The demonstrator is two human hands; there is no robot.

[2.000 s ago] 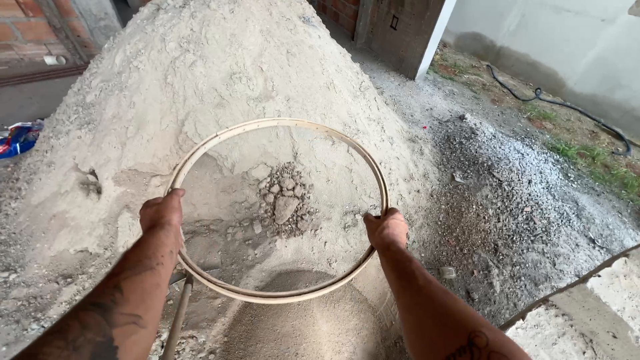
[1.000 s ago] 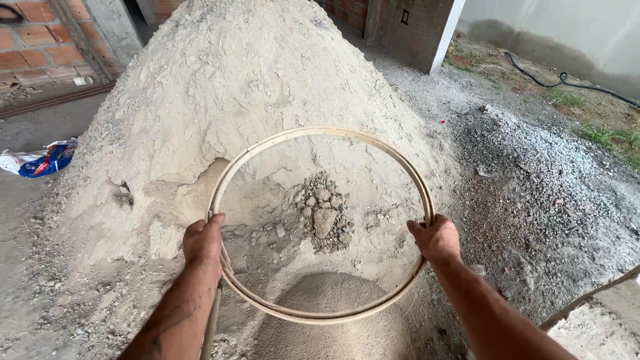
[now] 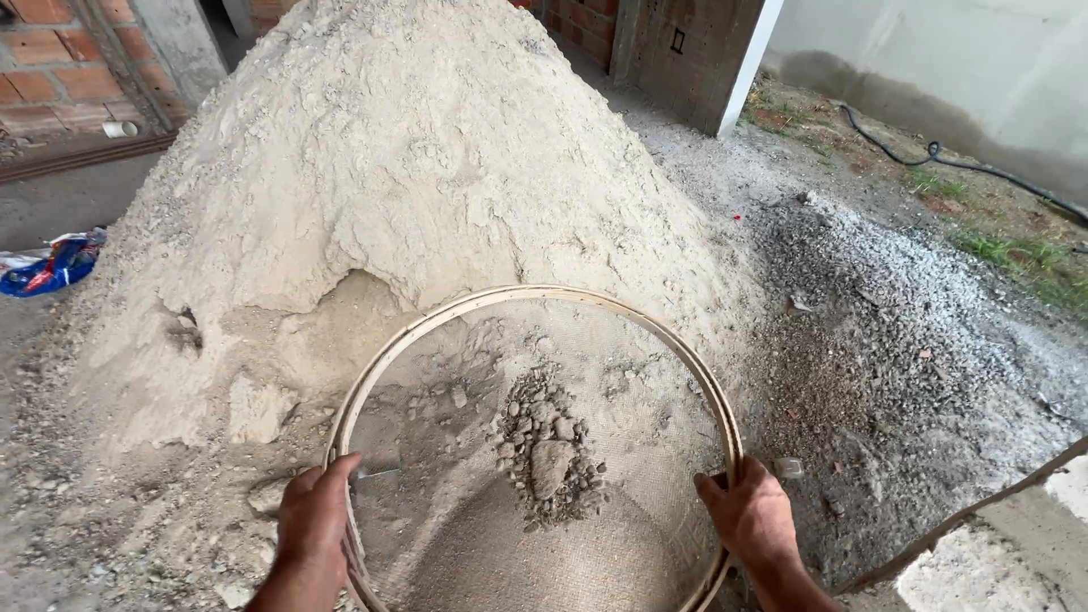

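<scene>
My left hand point(image 3: 313, 518) grips the left side of a round wooden-rimmed sieve point(image 3: 527, 293), thumb over the rim. On its right side, my right hand point(image 3: 752, 514) holds the same rim. Through the fine mesh the ground shows. A cluster of small stones and lumps point(image 3: 548, 459), one lump larger than the others, lies on the mesh near the middle. Beneath the sieve is a mound of fine sand point(image 3: 510, 552), seen through the mesh. A large pale sand pile point(image 3: 476, 170) rises just beyond the rim.
Grey gravel point(image 3: 884, 323) spreads along the right, with a concrete edge point(image 3: 977, 544) at lower right. A black hose point(image 3: 935, 155) lies by the wall. At left are a blue plastic bag point(image 3: 59, 265), metal bars point(image 3: 85, 160) and a brick wall point(image 3: 59, 51).
The stones on the mesh have shifted slightly in their cluster. Both hands keep hold of the rim, and the sieve sits lower in view than before.
</scene>
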